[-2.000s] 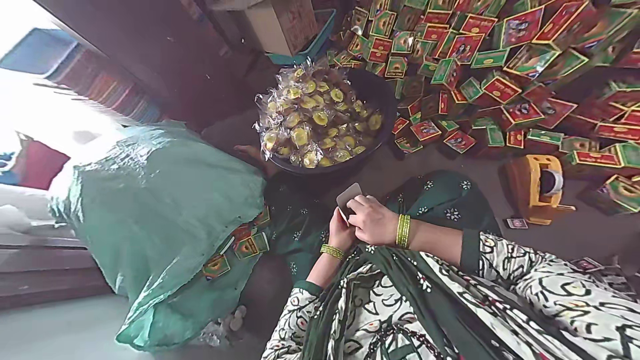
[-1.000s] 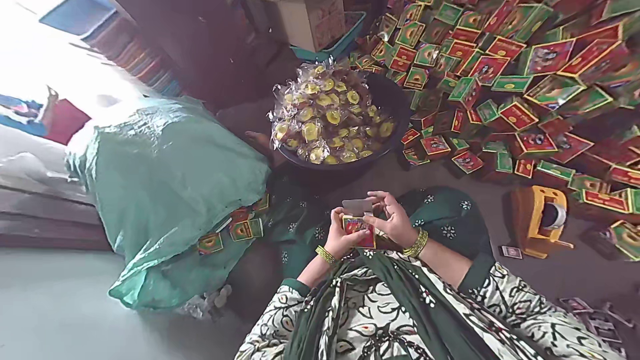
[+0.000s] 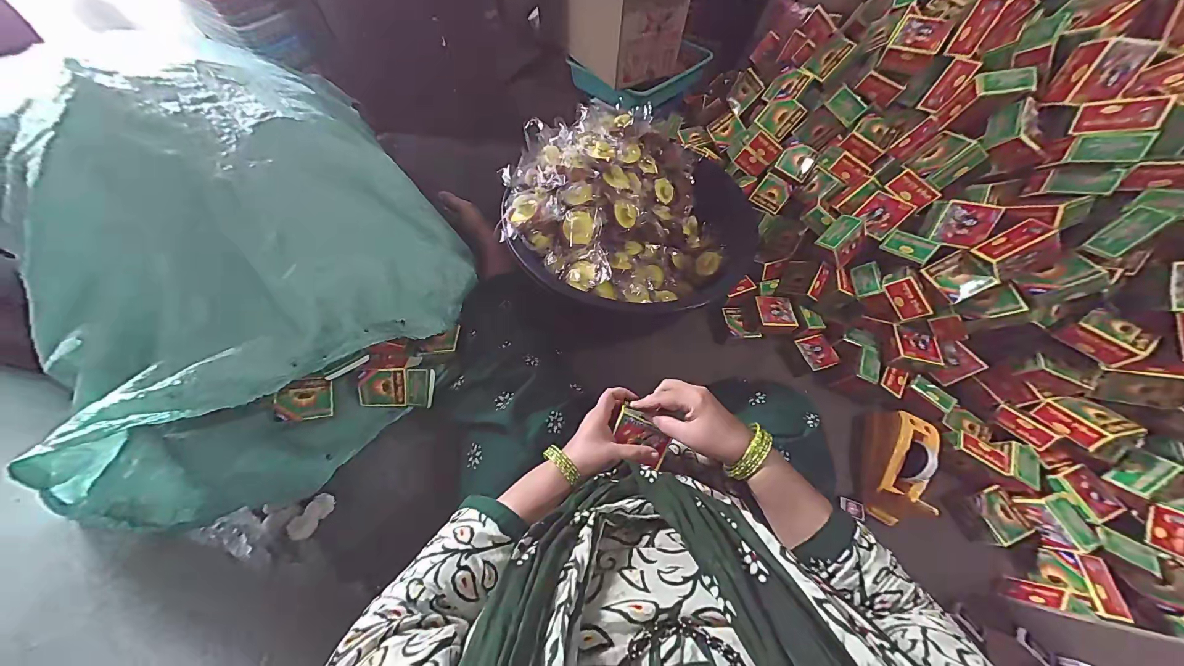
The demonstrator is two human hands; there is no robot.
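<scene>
In front of my lap, my left hand [image 3: 599,433] grips a small red printed carton [image 3: 640,433] by its side. My right hand [image 3: 696,422] has its fingers on the carton's top edge; whether it presses a flap there is too small to tell. Beyond both hands stands a dark round basin [image 3: 731,240], heaped with clear-wrapped pieces [image 3: 610,203] that show yellow discs. Left of my legs, a large green plastic sack [image 3: 231,213] lies with several small cartons [image 3: 396,387] at its opening.
A large heap of red and green cartons [image 3: 962,222] spreads over the floor at the right. Near my right knee is a yellow tape dispenser [image 3: 902,467]. Behind the basin, a cardboard box [image 3: 629,42] stands in a teal tray [image 3: 689,69]. Crumpled clear plastic [image 3: 268,527] lies below the sack.
Two seconds ago my hands held a flat greyish piece; one second ago a red carton showed beneath it. Now the red carton is between my hands, its top edge under my right fingers.
</scene>
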